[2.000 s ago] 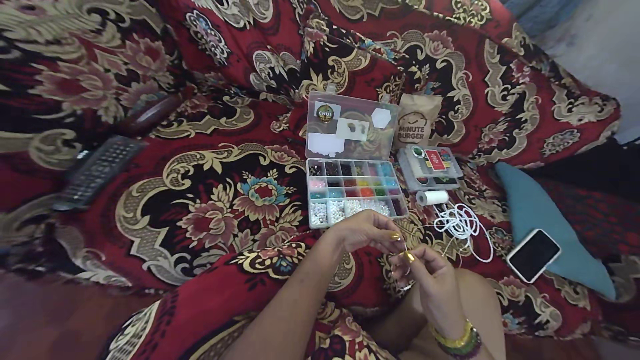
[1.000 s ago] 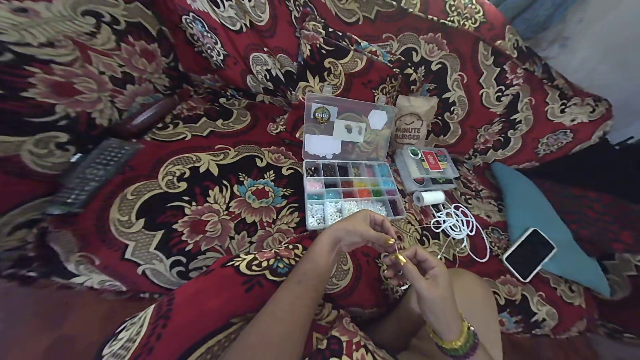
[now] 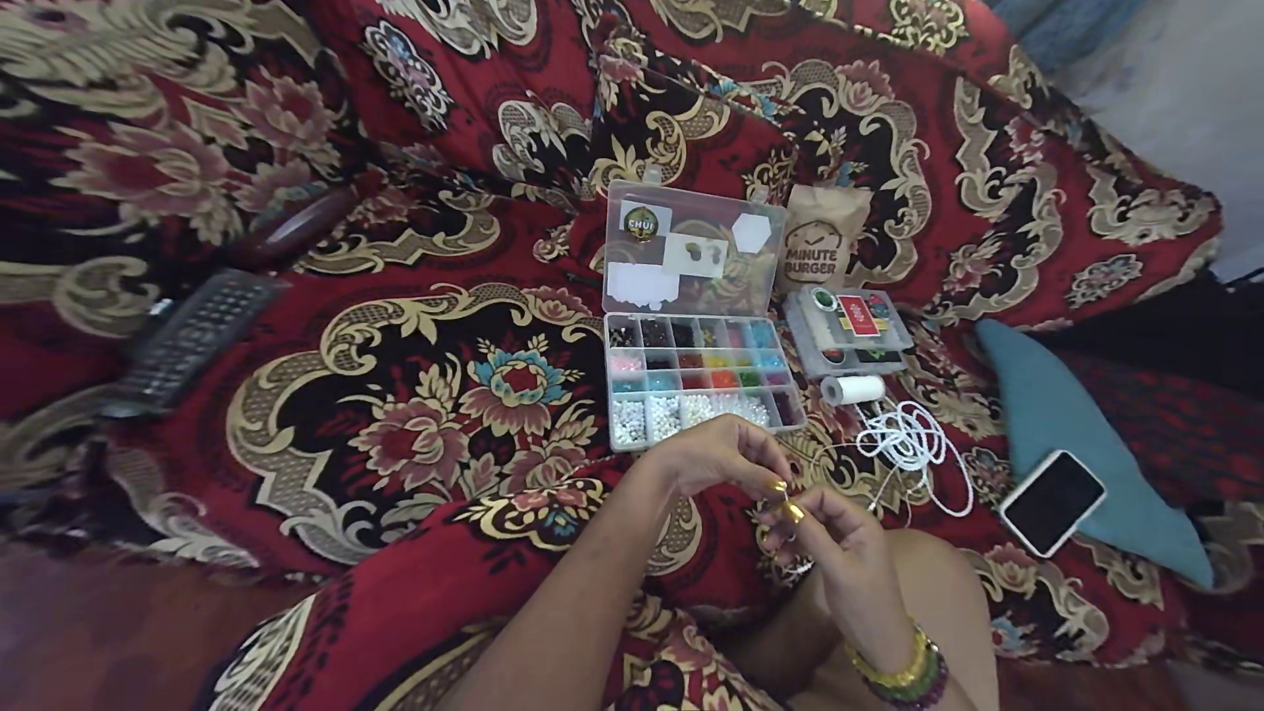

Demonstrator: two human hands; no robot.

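My left hand [image 3: 726, 456] and my right hand [image 3: 839, 543] meet just below the bead box, their thumbs and index fingertips pinched close together. What lies between the fingertips is too small to tell; a thin strand with small pale beads [image 3: 802, 567] shows beneath the right fingers. Beaded bracelets [image 3: 913, 671] circle my right wrist. Beyond the left hand lies an open clear plastic compartment box [image 3: 609, 395] of coloured and white beads. A spool of white thread [image 3: 853, 389] and a loose coil of white cord [image 3: 910, 437] are right of it.
Behind the spool, a second plastic case [image 3: 832, 355] stands by a brown paper bag [image 3: 826, 237]. Farther right, a smartphone [image 3: 1053, 503] rests partly on a teal cushion [image 3: 1076, 415]. A remote control [image 3: 193, 341] lies far left on the floral cover [image 3: 395, 464].
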